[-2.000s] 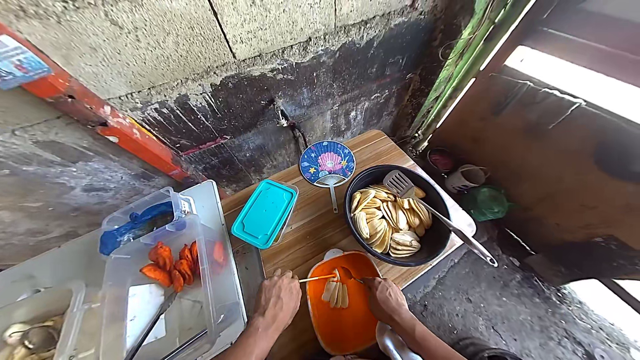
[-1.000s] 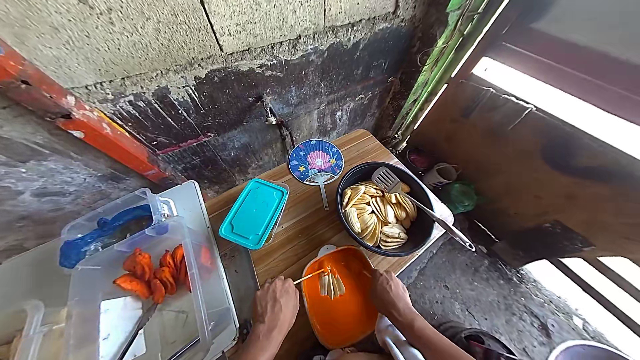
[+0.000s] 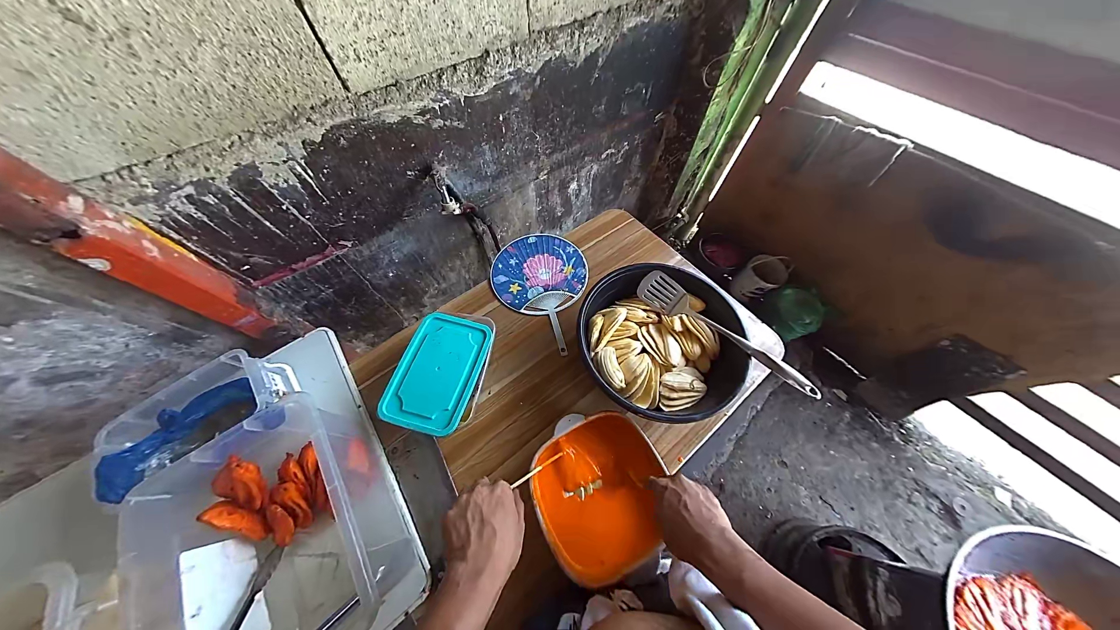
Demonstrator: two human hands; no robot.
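Observation:
My left hand (image 3: 486,528) grips a thin light stick (image 3: 536,470) whose far end reaches into an orange-filled tub (image 3: 604,560). Fanned pale slices (image 3: 584,490) lie at the stick's end, mostly covered by the orange liquid. At the tub's right rim is my right hand (image 3: 691,516), its fingers closed; whether they hold the rim or something else cannot be told. Behind the tub stands a black bowl (image 3: 588,350) of fanned pale slices (image 3: 652,350), with a slotted metal turner (image 3: 744,346) resting across it.
A teal-lidded container (image 3: 437,372) and a round hand fan (image 3: 540,273) lie on the wooden table (image 3: 525,394). At left, a clear plastic box (image 3: 350,525) holds orange-coated pieces (image 3: 262,499) and a blue bag (image 3: 166,437). A pot (image 3: 1006,538) of reddish pieces stands lower right.
The pale slices in the tub, plainly visible before, are now largely covered in orange. Both hands stay at the tub. The view has shifted, bringing in the pot of reddish pieces.

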